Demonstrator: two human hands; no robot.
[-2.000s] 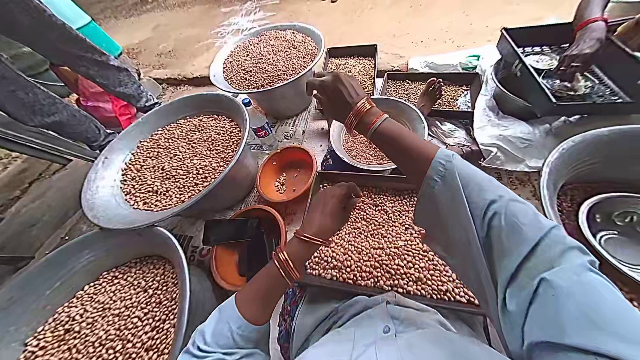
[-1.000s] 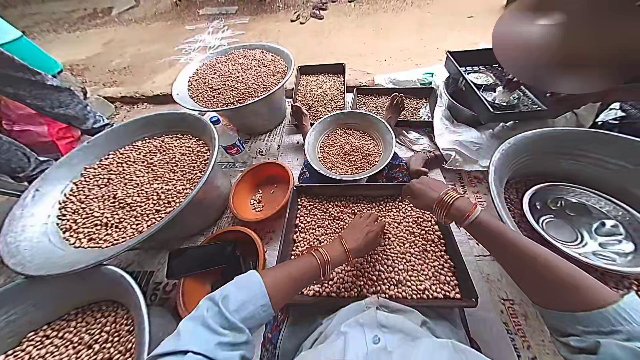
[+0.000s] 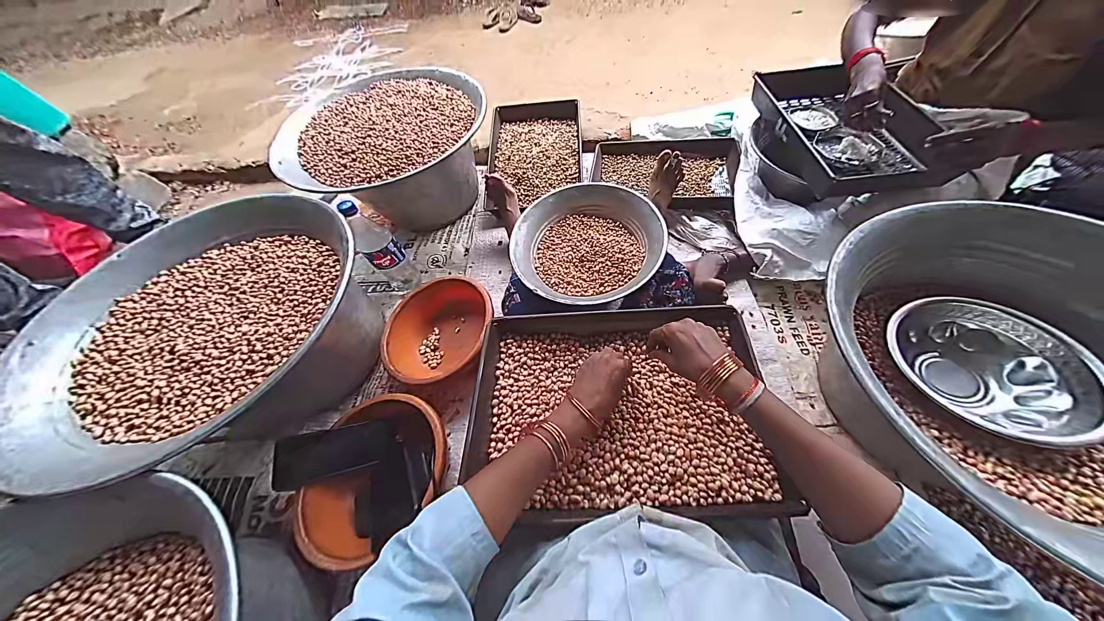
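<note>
A dark rectangular tray [image 3: 776, 509] full of brown-and-pale nuts or seeds [image 3: 655, 448] lies in front of my body. My left hand [image 3: 601, 384] rests on the nuts near the tray's middle, fingers curled down; whether it pinches any is hidden. Just right of it, my right hand [image 3: 686, 348] hovers low over the nuts by the far side, fingertips bent together, and anything between them is too small to tell. Beyond the tray's far rim stands a metal basin [image 3: 642, 216] of the same nuts. An orange bowl [image 3: 401, 336] with a few pieces inside sits left of the tray.
Large metal tubs of nuts [image 3: 336, 345] stand at left, another [image 3: 862, 259] at right with a metal plate [image 3: 992, 371] inside. A plastic bottle [image 3: 375, 237], dark phones [image 3: 336, 453] on orange bowls, and two smaller trays [image 3: 573, 112] lie around. A co-worker's hand [image 3: 865, 95] reaches into a black crate [image 3: 828, 177].
My right hand, earlier over the far basin and then at the tray's far right corner, is now over the nuts beside my left hand. The view has shifted.
</note>
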